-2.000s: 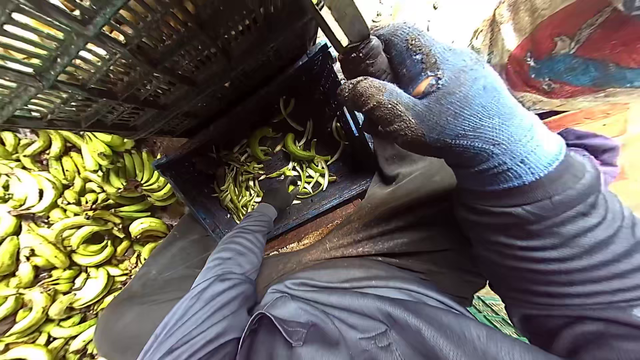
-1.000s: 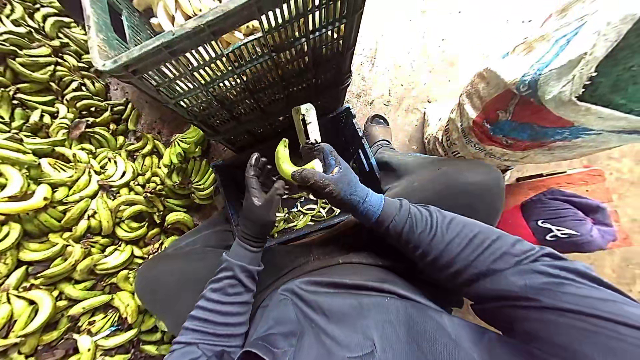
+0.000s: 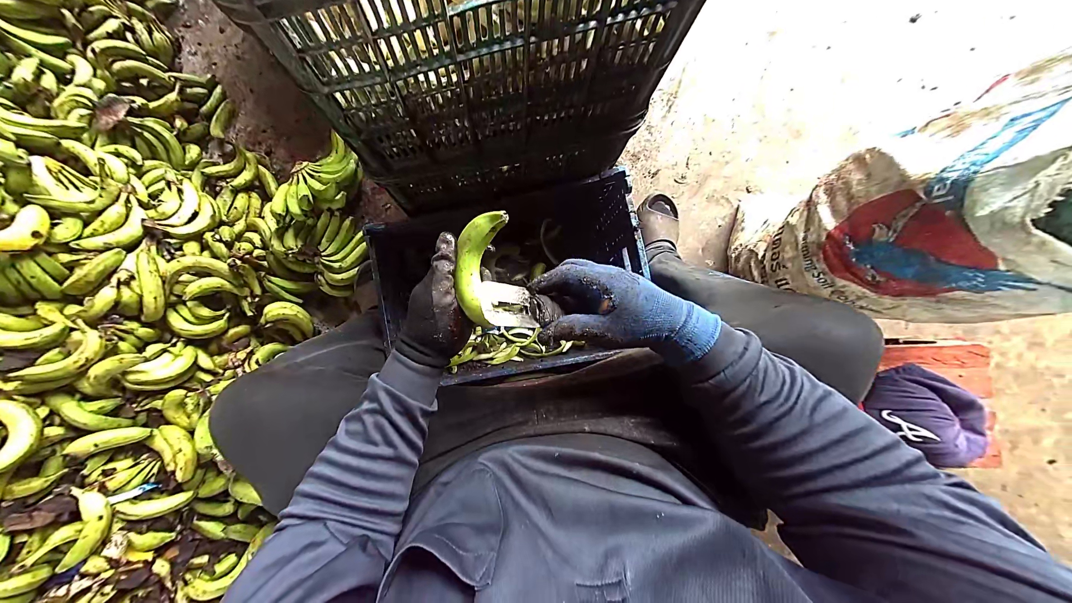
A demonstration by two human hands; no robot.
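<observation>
My left hand (image 3: 435,308), in a dark, dirty glove, holds a green plantain (image 3: 472,260) upright over a low dark crate (image 3: 628,219) between my legs. My right hand (image 3: 615,306), in a blue glove with dark stains, grips the dark handle of a flat metal peeler (image 3: 508,306). Its pale blade lies against the lower part of the plantain. Strips of green peel (image 3: 502,345) lie in the crate below; my hands hide part of its inside.
A tall slatted plastic crate (image 3: 494,84) stands just beyond the low one. Bunches of green plantains (image 3: 193,276) cover the floor at left. At right are a woven sack (image 3: 904,226), and a purple cap (image 3: 925,414) on a reddish board (image 3: 946,364).
Two seconds ago my left hand was down among the peels in the low crate. The plantain, in my right hand one second ago, is now in my left, with the peeler against it.
</observation>
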